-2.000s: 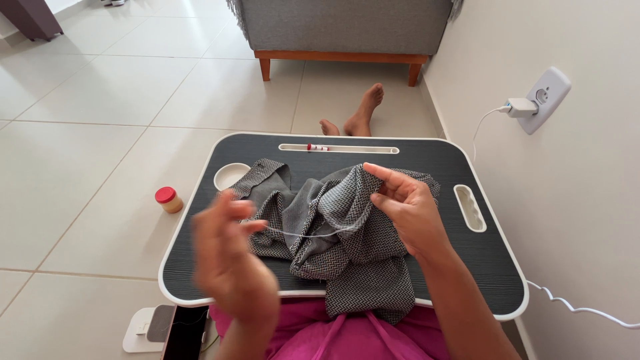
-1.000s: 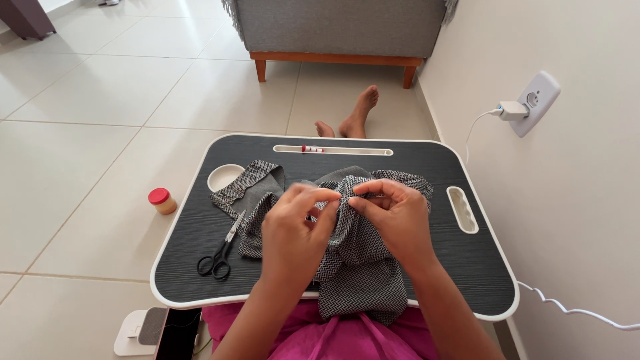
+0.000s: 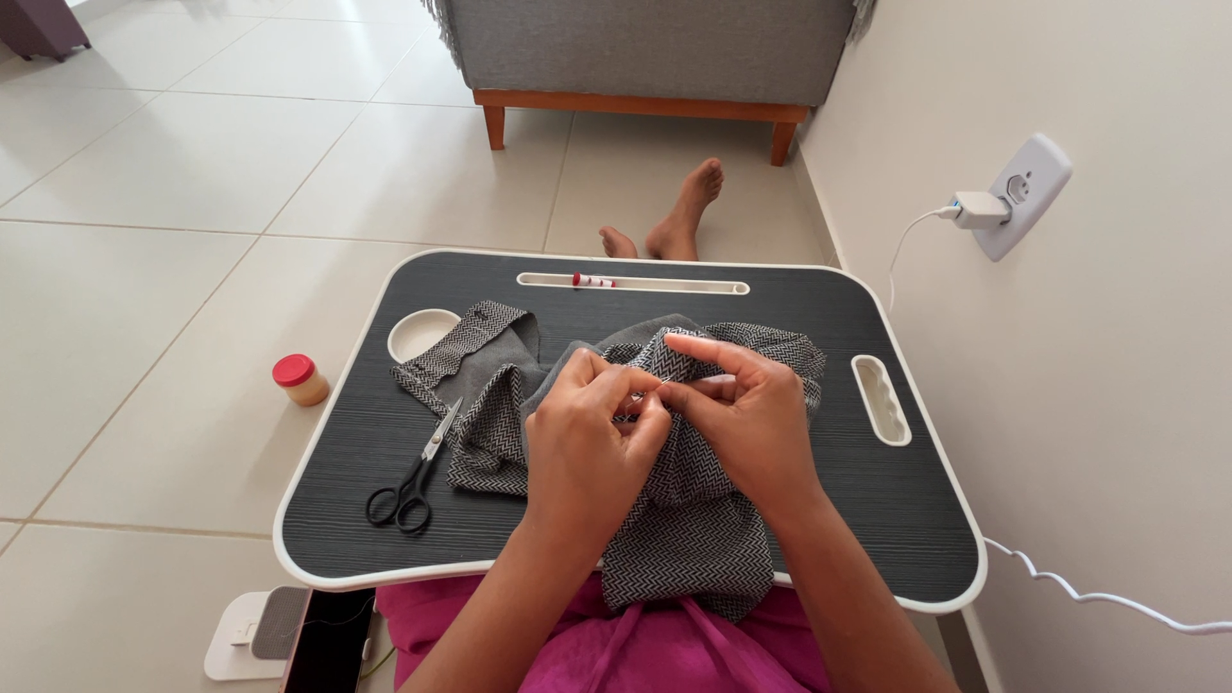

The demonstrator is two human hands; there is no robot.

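Note:
A black-and-white herringbone cloth garment (image 3: 688,539) with a grey inner side lies bunched on the lap desk and hangs over its near edge. Above it, my left hand (image 3: 597,433) pinches something tiny between thumb and forefinger; a glint shows there, but whether it is a needle or thread I cannot tell. My right hand (image 3: 746,414) meets it fingertip to fingertip, thumb and a finger closed at the same spot, forefinger stretched out over the cloth. Scissors (image 3: 416,478) with black handles lie left of the cloth, blades touching or close to its edge.
The dark lap desk (image 3: 866,510) has a white rim, a round recess (image 3: 423,332) and a slot holding a small red-and-white tube (image 3: 594,281). A red-lidded jar (image 3: 300,378) stands on the floor at left, a phone (image 3: 330,640) lies near left. A charger (image 3: 982,210) is plugged in at right.
My left hand, raised and blurred at left two seconds ago with a thread stretched between the hands, has come in to meet my right. The scissors, hidden then, now show.

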